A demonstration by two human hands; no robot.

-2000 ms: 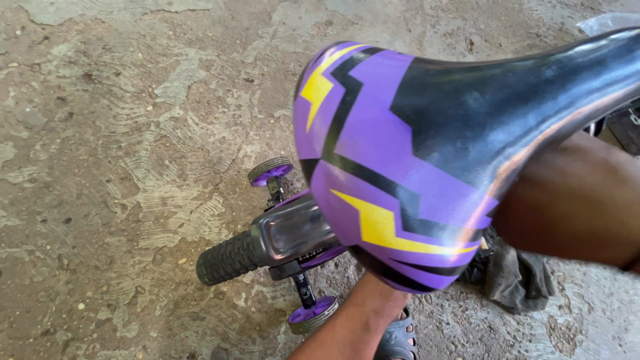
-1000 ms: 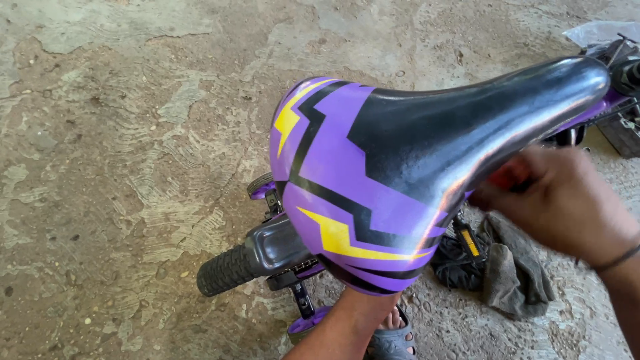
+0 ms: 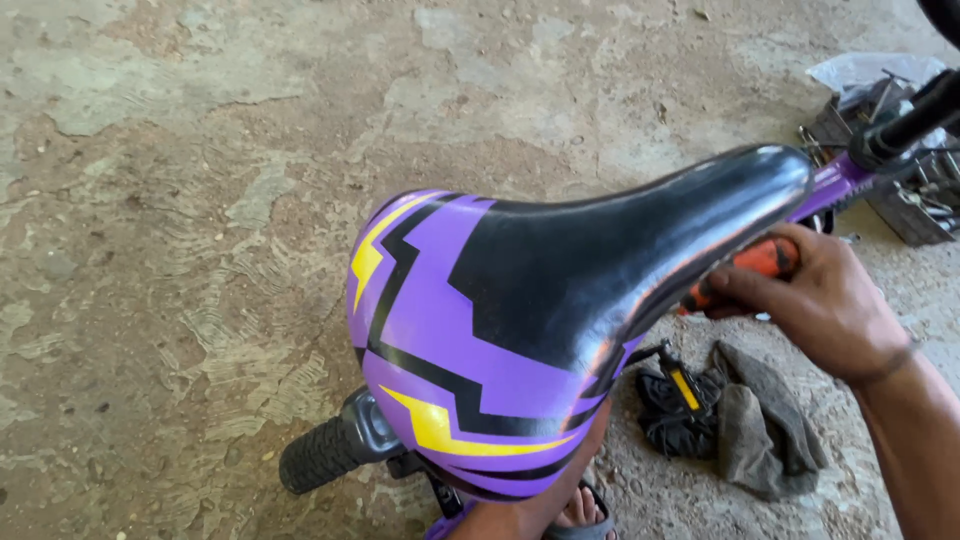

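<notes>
A black and purple bicycle saddle (image 3: 540, 315) with yellow lightning shapes fills the middle of the view, its nose toward the upper right. My right hand (image 3: 817, 300) is closed on an orange and black tool handle (image 3: 761, 266) beside the saddle's nose; the tool's far end is hidden below the saddle. My left forearm (image 3: 517, 517) reaches under the saddle's rear, and the left hand is hidden there. Behind the saddle show the rear tyre (image 3: 322, 455) and a dark fender (image 3: 375, 427). The purple frame (image 3: 832, 184) continues past the nose.
At the upper right, metal trays (image 3: 911, 214) hold tools beside clear plastic (image 3: 877, 71). A pedal with a yellow reflector (image 3: 684, 388) is over a black cloth, next to a grey cloth (image 3: 765, 427). A sandalled foot (image 3: 581, 510) rests on the rough concrete floor (image 3: 187, 225).
My right hand, blurred beside the saddle a second ago, now shows clearly with the orange handle in it. The handlebar stem and more of the tool trays have come into view.
</notes>
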